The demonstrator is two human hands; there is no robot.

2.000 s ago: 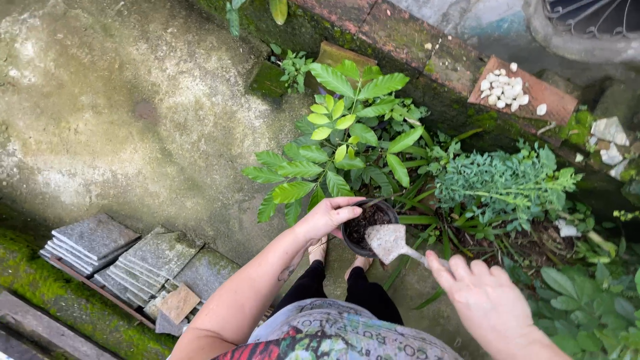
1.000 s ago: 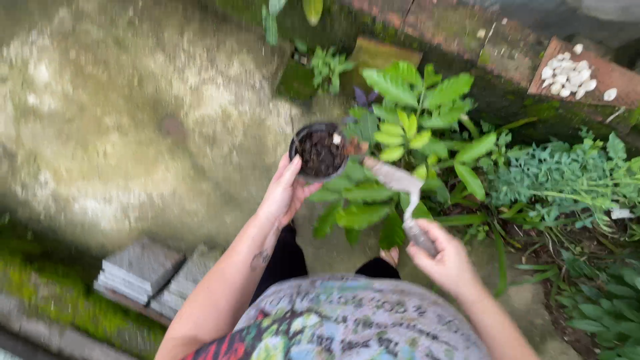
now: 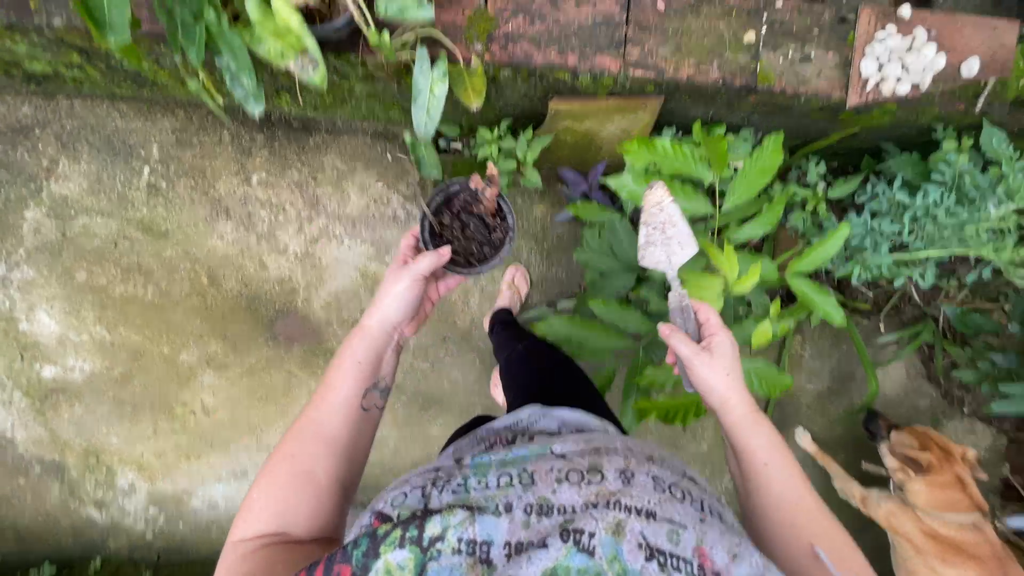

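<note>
A small black plant pot (image 3: pixel 468 226) with dark soil and a dry brown stub or leaf in it is held by my left hand (image 3: pixel 414 288), thumb over the rim and fingers beneath. To its right, my right hand (image 3: pixel 704 352) grips the handle of a garden trowel (image 3: pixel 666 236). The trowel's pointed blade is smeared with soil, aims away from me and is apart from the pot. Broad green leaves lie beneath and beside the blade.
A tan dog (image 3: pixel 936 488) lies at the lower right. Leafy plants (image 3: pixel 744 192) grow along a low brick wall (image 3: pixel 552 36); white pebbles (image 3: pixel 900 60) rest on a terracotta tile (image 3: pixel 980 40). Mossy concrete ground (image 3: pixel 200 280) spreads on the left. One sandalled foot (image 3: pixel 512 288) shows below the pot.
The trowel was over the pot two seconds ago; now the two are well apart and its blade points away from me. The view has shifted left along the wall. The dog has come into view.
</note>
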